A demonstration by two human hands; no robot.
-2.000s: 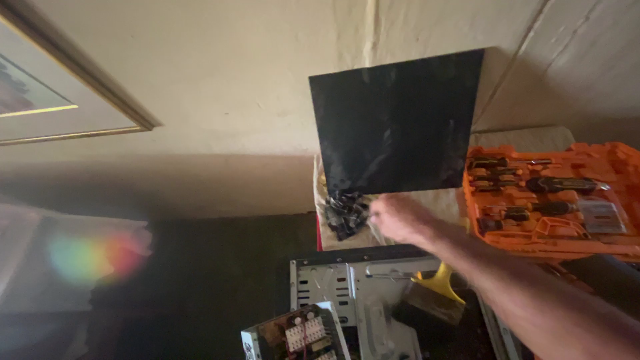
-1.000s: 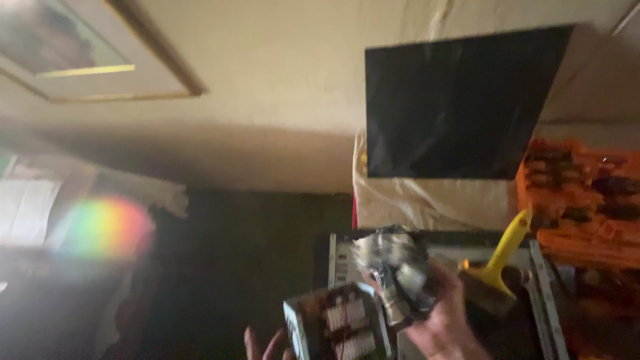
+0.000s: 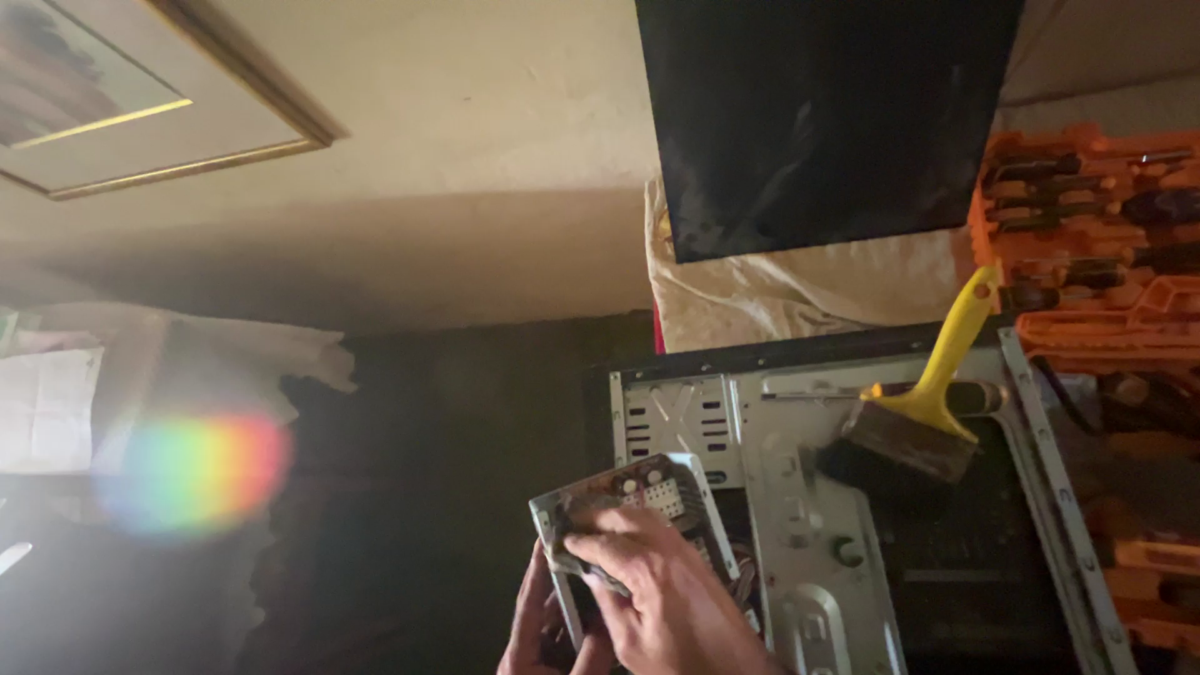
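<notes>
An opened computer power supply unit (image 3: 698,516), with its metal housing and circuit board showing, is held tilted at the lower middle. My left hand (image 3: 539,623) grips its lower left side from below. My right hand (image 3: 656,581) is over the opening, its fingers pressing a dark, crumpled cloth-like thing (image 3: 600,574) against the near left edge; the hand hides most of it. Just right of the hands lies an open metal computer case (image 3: 787,581). On the case rest a wide brush with a yellow handle (image 3: 954,347) and, partly under it, a screwdriver (image 3: 980,397).
A black flat panel (image 3: 825,122) leans on the wall above a pale cloth (image 3: 797,291). An orange tool case (image 3: 1106,319) with several tools stands at right. A framed picture (image 3: 225,84) hangs at upper left. White papers (image 3: 47,403) are at far left.
My right hand took the dark crumpled thing from beside the black panel and brought it down to the power supply unit. My left hand has come to hold the unit. The view has shifted.
</notes>
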